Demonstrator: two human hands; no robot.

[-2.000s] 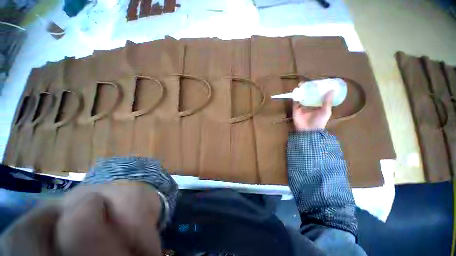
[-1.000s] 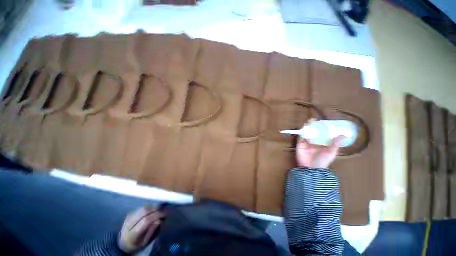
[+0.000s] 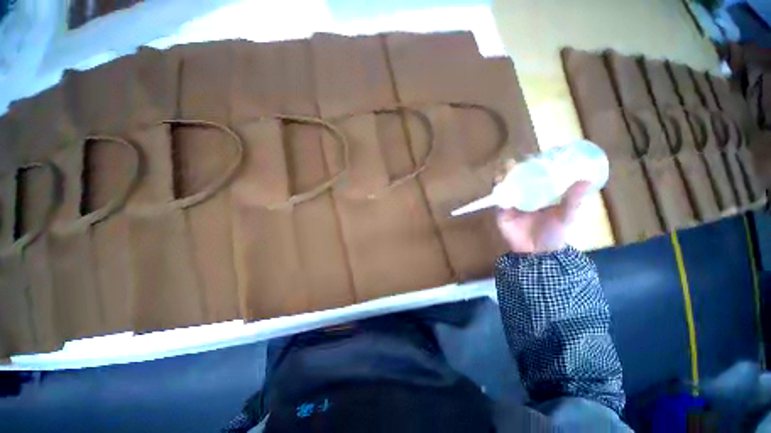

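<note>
My right hand is closed around a translucent white squeeze bottle. The bottle lies nearly level, its long thin nozzle pointing left and slightly down over the right end of the row of brown bag panels. Whether the nozzle tip touches a panel I cannot tell. The panels overlap in a long row, each with a thin D-shaped brown handle on it. My left hand is not in view; only a bit of checked sleeve shows at the bottom edge.
White paper shows along the panels' near and far edges. A second row of brown panels lies on the tan table to the right. Dark floor with yellow lines is at the lower right. Blurred dark red-brown pieces are at the far left.
The view has swung right, bringing more of the second row in. The bottle now tilts nozzle-down and sits nearer the panels' right end. My left hand has gone out of view.
</note>
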